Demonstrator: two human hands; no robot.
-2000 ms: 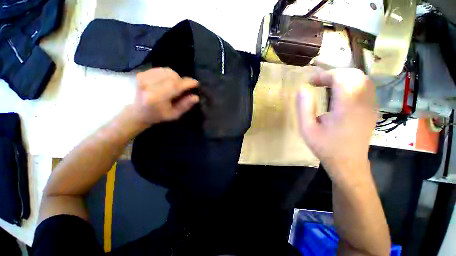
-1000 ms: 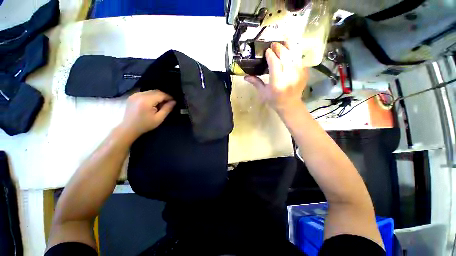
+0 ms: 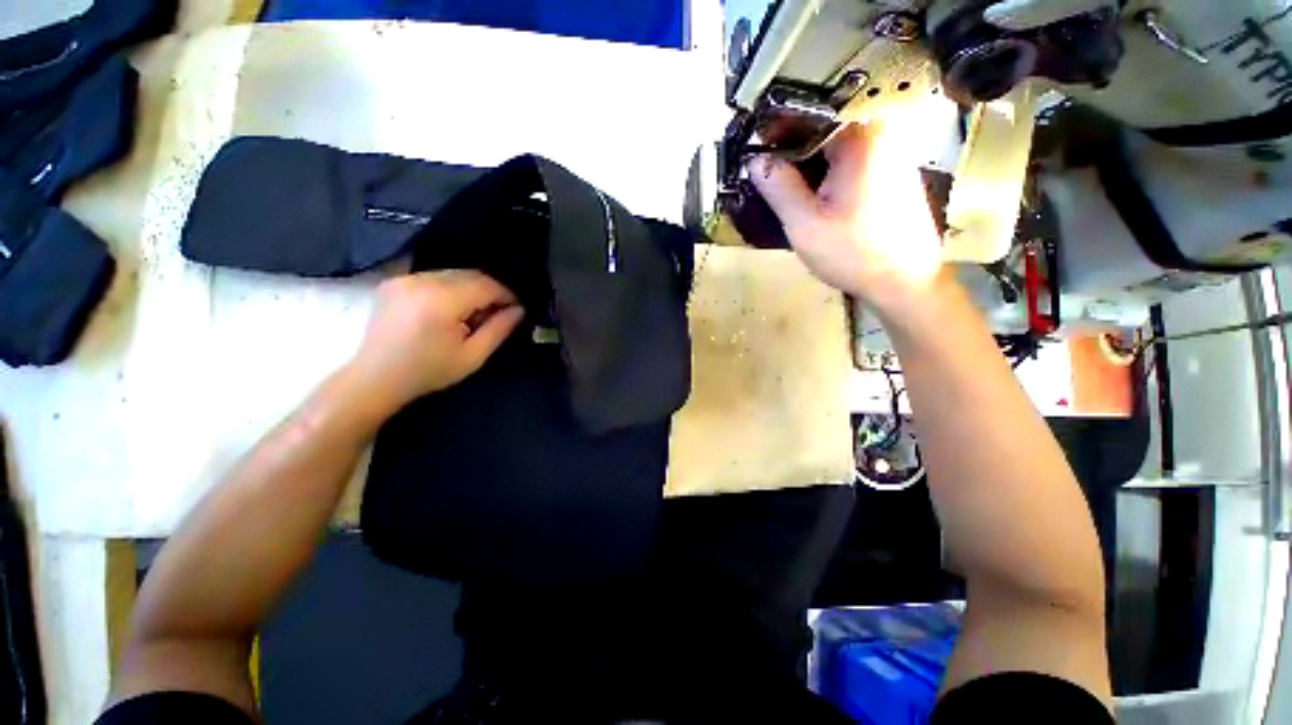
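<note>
A black body panel (image 3: 510, 482) hangs over the table's front edge. A zippered gusset strip (image 3: 276, 206) lies to its left and loops up over it, with pale zipper lines. My left hand (image 3: 439, 333) pinches the black fabric at the opening of the loop; a small pale tag shows beside the fingertips. My right hand (image 3: 850, 213) is at the sewing machine's needle area, fingers by the dark presser foot parts (image 3: 794, 128). Glare washes out part of it, and whether it holds anything cannot be told.
The white sewing machine (image 3: 1190, 128) fills the upper right. Black zippered strips (image 3: 57, 283) lie at the far left. Red-handled snips (image 3: 1040, 290) are by the machine base. A blue bin (image 3: 886, 666) stands below the table.
My right hand has moved from beside the machine to its needle area. My left hand stays at the black fabric. The camera view has shifted, showing more of the machine.
</note>
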